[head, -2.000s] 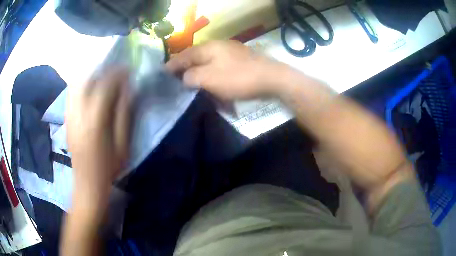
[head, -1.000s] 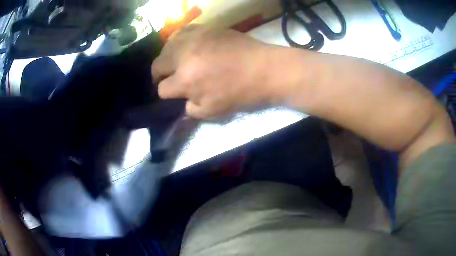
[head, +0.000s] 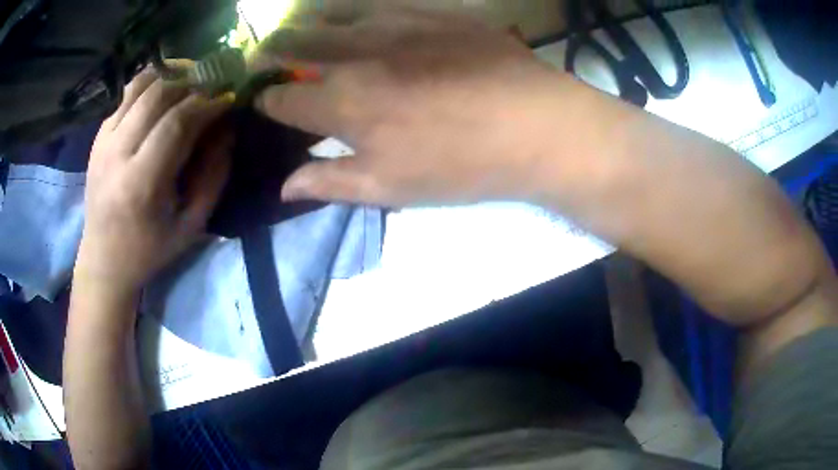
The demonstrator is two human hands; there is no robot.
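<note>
A dark garment panel (head: 257, 170) lies on the machine bed between my hands, below the needle area. A light blue-grey piece (head: 207, 298) extends from it toward the table's front edge, crossed by a dark strip (head: 266, 298). My left hand (head: 161, 165) is on the dark cloth at the left, fingers bent beside the knurled knob (head: 220, 69); whether it grips cannot be told. My right hand (head: 395, 110) lies over the cloth from the right, fingertips near the presser area and thumb apart. The needle is hidden.
Black-handled shears (head: 634, 55) and slim snips (head: 749, 55) lie right of the machine. A dark piece (head: 799, 41) is at the far right. The machine lamp (head: 265, 16) glows at the top. A printed ruler scale (head: 781, 128) marks the table edge. Blue basket parts show right.
The dark panel has been shifted and laid flatter under the needle area, with the pale piece and strip now spread on the table. My left hand has moved up from the lower left to the cloth.
</note>
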